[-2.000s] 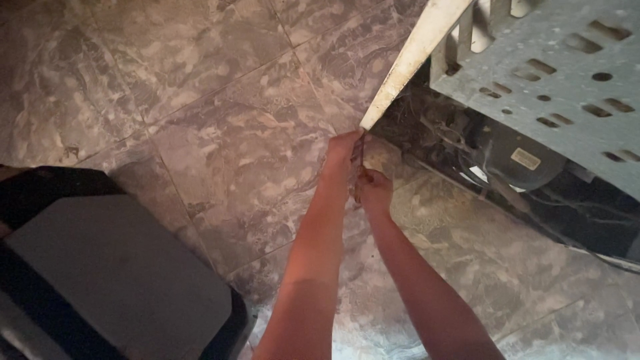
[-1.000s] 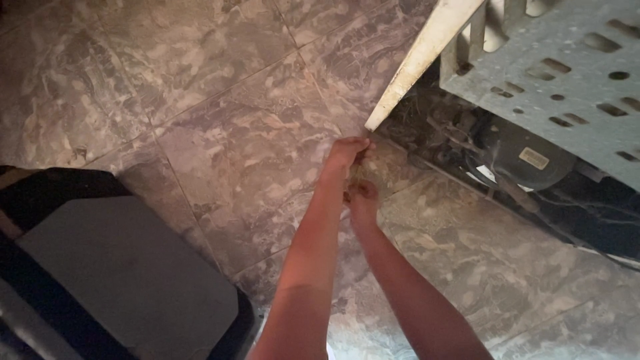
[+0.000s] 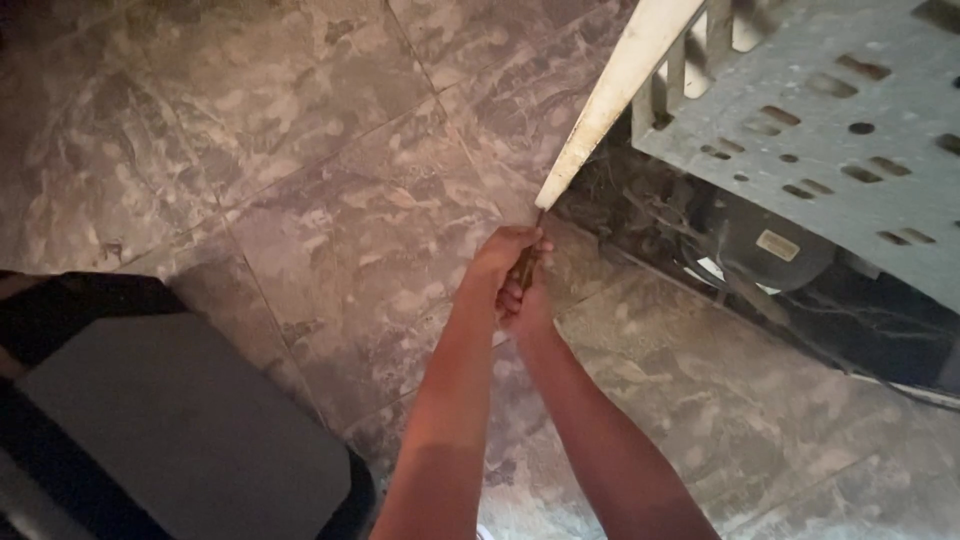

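Observation:
My left hand (image 3: 510, 249) and my right hand (image 3: 529, 300) are close together at the lower corner of an appliance's off-white side panel (image 3: 600, 105). Between them is a screwdriver (image 3: 528, 266) with a yellowish-brown handle; its thin dark shaft points up at the panel's bottom end. The right fingers wrap the handle, and the left fingers lie around its upper part near the shaft. Whether the tip touches the panel or a fastener there is too small to tell.
A perforated grey metal back panel (image 3: 810, 142) overhangs a dusty recess with a round black compressor (image 3: 780, 240) and a dark cable (image 3: 892, 394). A grey and black padded object (image 3: 187, 427) stands at lower left on the tiled floor (image 3: 337, 225).
One second ago my right hand was a little apart, below the left. Now both hands are together around the screwdriver handle.

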